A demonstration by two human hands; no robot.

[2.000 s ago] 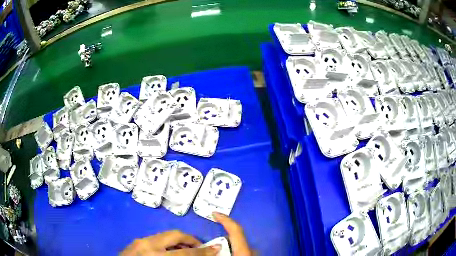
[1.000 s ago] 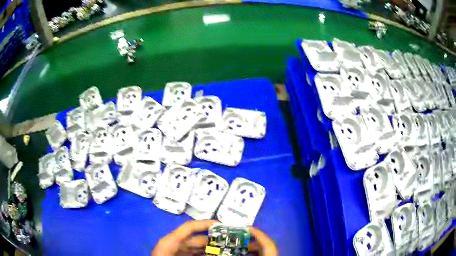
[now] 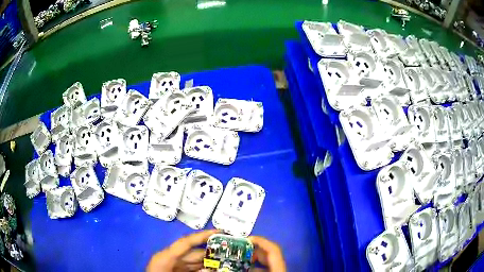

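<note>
A circuit board assembly (image 3: 229, 254), green with a yellow part and white edges around it, is held at the bottom centre. My left hand (image 3: 183, 255) grips its left side and my right hand (image 3: 269, 256) grips its right side. Both hands are cut off by the lower edge. Just above them a white socket housing (image 3: 239, 206) lies on the blue sheet (image 3: 132, 241). Many more loose housings lie in uneven rows to the left and behind it. The underside of the held unit is hidden.
Stacked blue trays (image 3: 339, 199) stand at the right with rows of white housings (image 3: 363, 133) on top. The green conveyor belt (image 3: 212, 40) runs behind, carrying board clusters (image 3: 141, 32). More clusters (image 3: 9, 226) lie at the left edge.
Two seconds ago only a white piece showed between the fingers; now the board side faces up between both hands. The cluster at the belt's left has shifted rightward.
</note>
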